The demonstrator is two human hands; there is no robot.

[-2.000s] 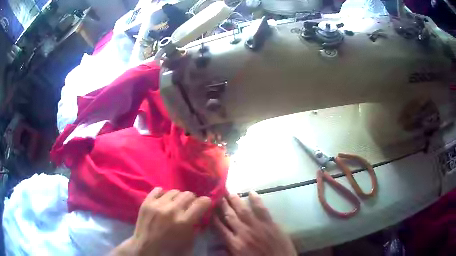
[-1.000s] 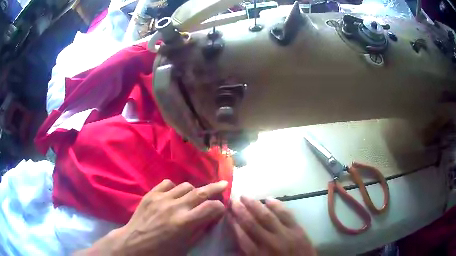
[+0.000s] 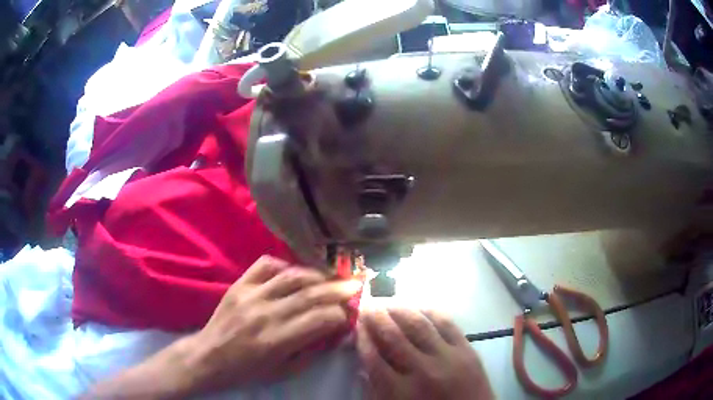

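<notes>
Bright red fabric (image 3: 168, 250) lies bunched left of the needle, its right edge running under the presser foot (image 3: 344, 262) in bright light. My left hand (image 3: 274, 320) lies flat on the red fabric, fingertips close in front of the presser foot. My right hand (image 3: 418, 355) rests at the red edge and on the machine bed, fingers bent and close to my left fingertips. Thin white sheer fabric (image 3: 320, 379) shows between my hands, below the red. Whether the fingers pinch the cloth or only press it is hard to tell.
The cream sewing machine head (image 3: 469, 156) spans from the middle to the right. Open scissors (image 3: 547, 312) with orange-red handles lie on the bed right of my right hand. White fabric heaps lie at the lower left (image 3: 35, 289) and behind the red (image 3: 117, 86).
My left hand has moved forward, nearer the presser foot, with the red edge. The machine and scissors appear lower and farther right than two seconds ago as the view shifted.
</notes>
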